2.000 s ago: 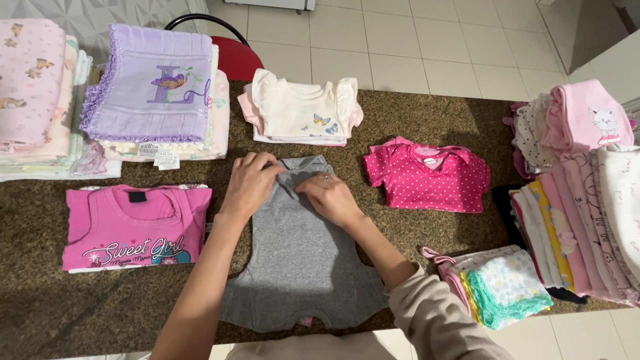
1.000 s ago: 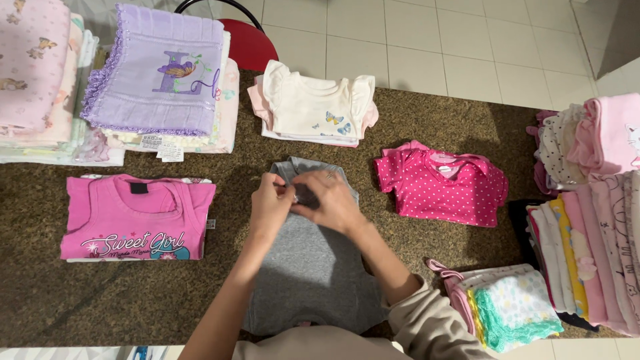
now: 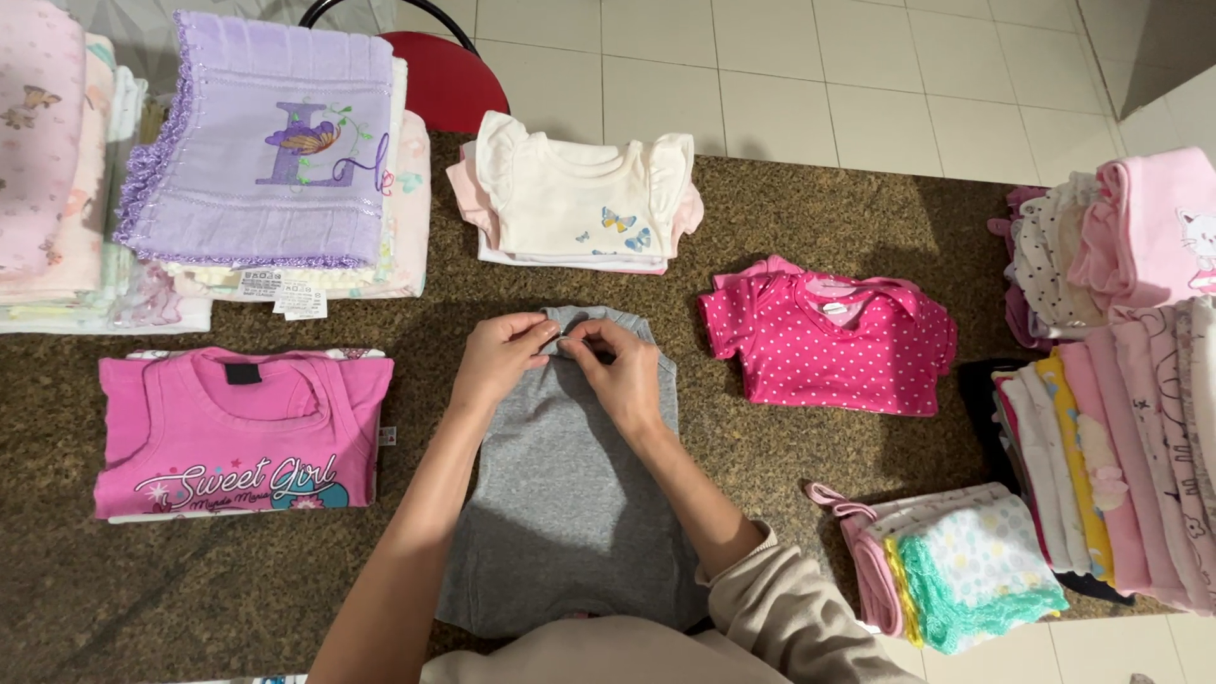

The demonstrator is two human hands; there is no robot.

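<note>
A grey sleeveless baby garment (image 3: pixel 570 503) lies flat on the speckled stone counter (image 3: pixel 741 475), its far end pinched in both hands. My left hand (image 3: pixel 503 356) holds the fabric at the upper left edge between thumb and fingers. Close beside it, my right hand (image 3: pixel 613 366) grips the same edge with bent fingers. What small part lies between the fingertips is hidden. The near end of the garment reaches my body.
A folded pink tank top (image 3: pixel 237 427) lies left. Beyond the hands are folded cream tops (image 3: pixel 589 199); a dotted pink bodysuit (image 3: pixel 845 342) is to the right. Stacked towels (image 3: pixel 285 142) stand far left, cloths (image 3: pixel 978 560) near right, and a row of folded clothes (image 3: pixel 1130 456) at far right.
Both hands have stayed at the far end of the grey garment. They were farther apart two seconds ago and have come close together at its edge.
</note>
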